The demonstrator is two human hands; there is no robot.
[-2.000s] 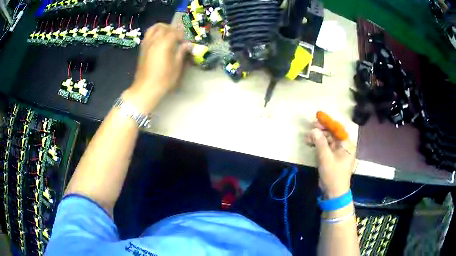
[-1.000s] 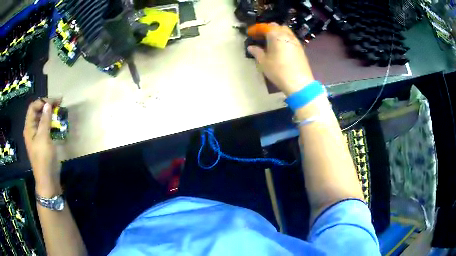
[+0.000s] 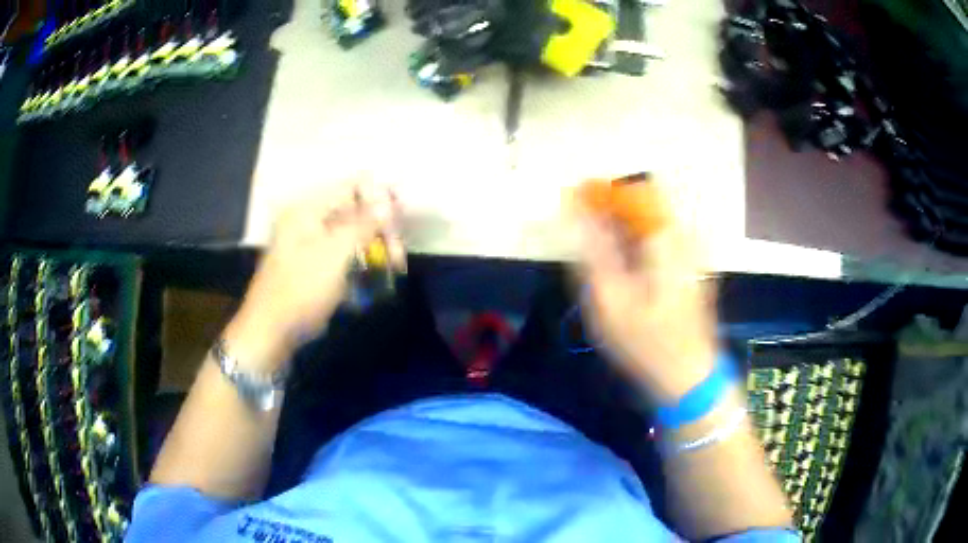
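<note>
My left hand (image 3: 308, 255) is blurred at the front edge of the pale bench sheet. It holds a small circuit board (image 3: 375, 260) with a yellow part, partly hidden by the fingers. My right hand (image 3: 642, 281) is blurred, to the right of it, with an orange finger cot (image 3: 626, 204). A small dark piece (image 3: 633, 178), likely a black plug housing, shows at its fingertips. The hands are apart. The dark soldering iron (image 3: 514, 104) points down at the bench, beyond and between the hands.
A pale bench sheet (image 3: 425, 138) lies in front. Board rows (image 3: 138, 74) and a separate pair of boards (image 3: 119, 191) lie on the black mat at left. A heap of black housings (image 3: 812, 85) lies at right. A yellow piece (image 3: 576, 36) is beside the iron. Board trays (image 3: 809, 424) sit below.
The view has swung back toward the bench centre. My right hand has left the black heap with a dark piece at its fingertips. My left hand, still with the board, is nearer my right hand.
</note>
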